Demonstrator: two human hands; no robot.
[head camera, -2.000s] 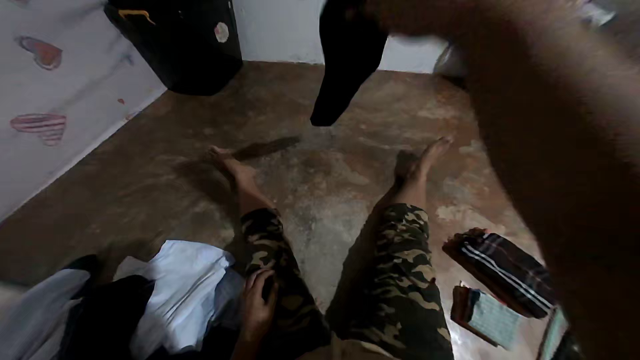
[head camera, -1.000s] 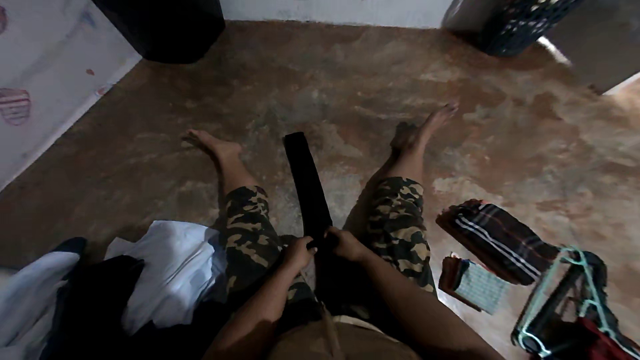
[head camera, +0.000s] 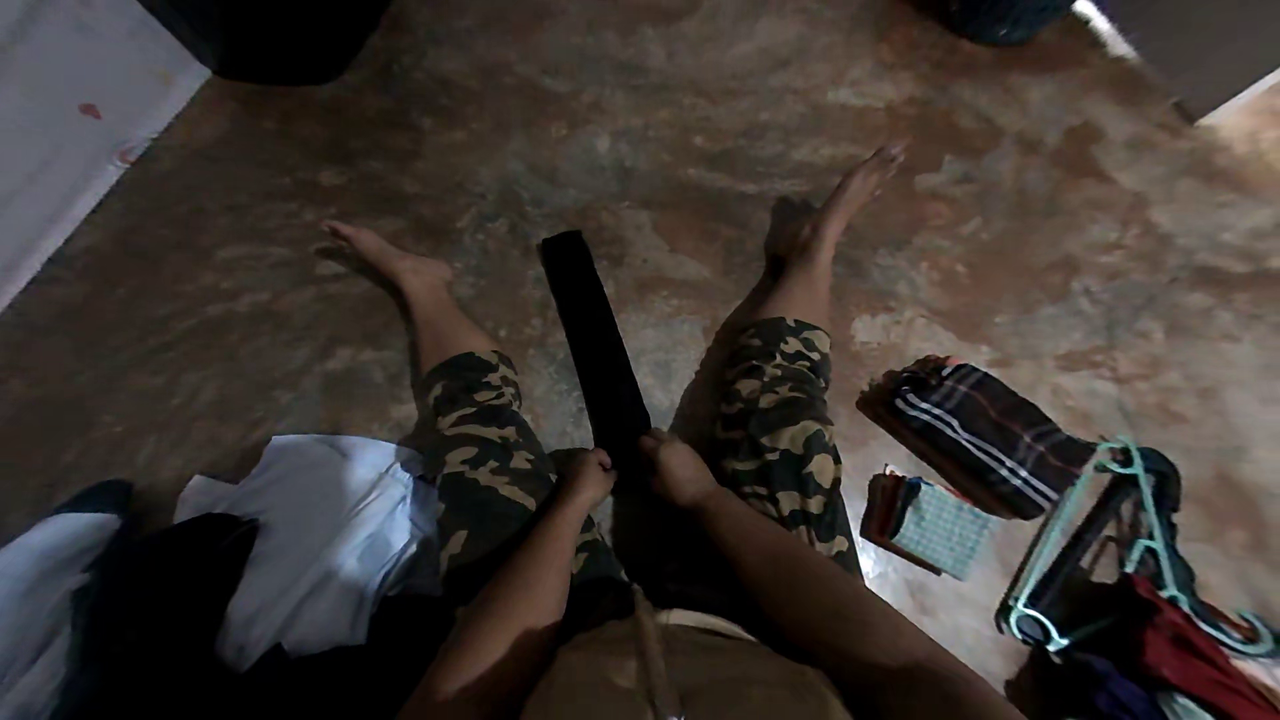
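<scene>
A long, narrow black cloth garment (head camera: 598, 350) lies on the floor between my spread legs, its far end pointing away from me. At its near part, my left hand (head camera: 585, 478) grips the left edge and my right hand (head camera: 676, 468) grips the right edge. The dark fabric below my hands blends into shadow, so its near end cannot be made out. Camouflage-patterned trousers (head camera: 785, 420) cover my legs on both sides of the cloth.
At left lie a white garment (head camera: 320, 530) and dark clothes. At right are a folded plaid cloth (head camera: 985, 430), a small stack of folded cloths (head camera: 945, 528), green plastic hangers (head camera: 1075, 530) and a red cloth (head camera: 1190, 640). A black container (head camera: 280, 35) stands beyond my left foot.
The black cloth was held up in the air two seconds ago; it now lies on the floor between my legs. Both hands are on it, where my left hand earlier rested by my leg. The view tilted down.
</scene>
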